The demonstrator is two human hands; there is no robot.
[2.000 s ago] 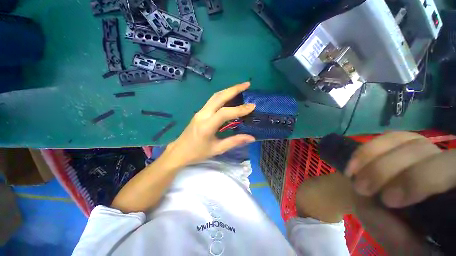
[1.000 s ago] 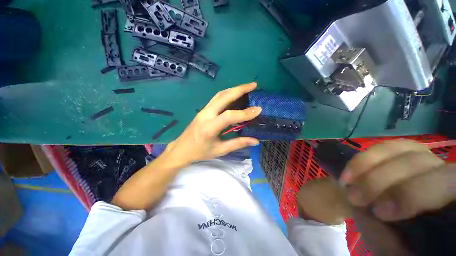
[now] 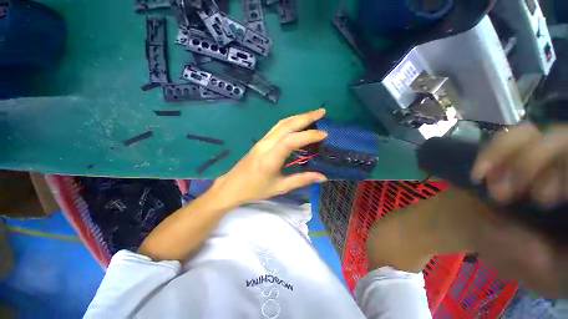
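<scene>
A blue mesh speaker body (image 3: 350,144) lies on its side at the bench's near edge, with a black strip panel (image 3: 349,159) along it. Red lead wires (image 3: 301,161) poke from its left end. My left hand (image 3: 274,156) grips that left end between fingers and thumb. My right hand (image 3: 520,165), blurred, holds a black electric screwdriver (image 3: 449,161) right of the body, just below the screw feeder (image 3: 464,68). The screwdriver's tip cannot be made out.
Loose strip panels (image 3: 218,50) lie piled at the back. Thin black strips (image 3: 205,139) are scattered near the edge. Blue bodies stand at back left (image 3: 31,50) and behind the feeder (image 3: 395,15). Below are a parts bin (image 3: 84,218), a cardboard box (image 3: 23,194) and a red crate (image 3: 367,215).
My right hand and the screwdriver have moved up toward the feeder. My left hand stays on the speaker body. The view has shifted slightly.
</scene>
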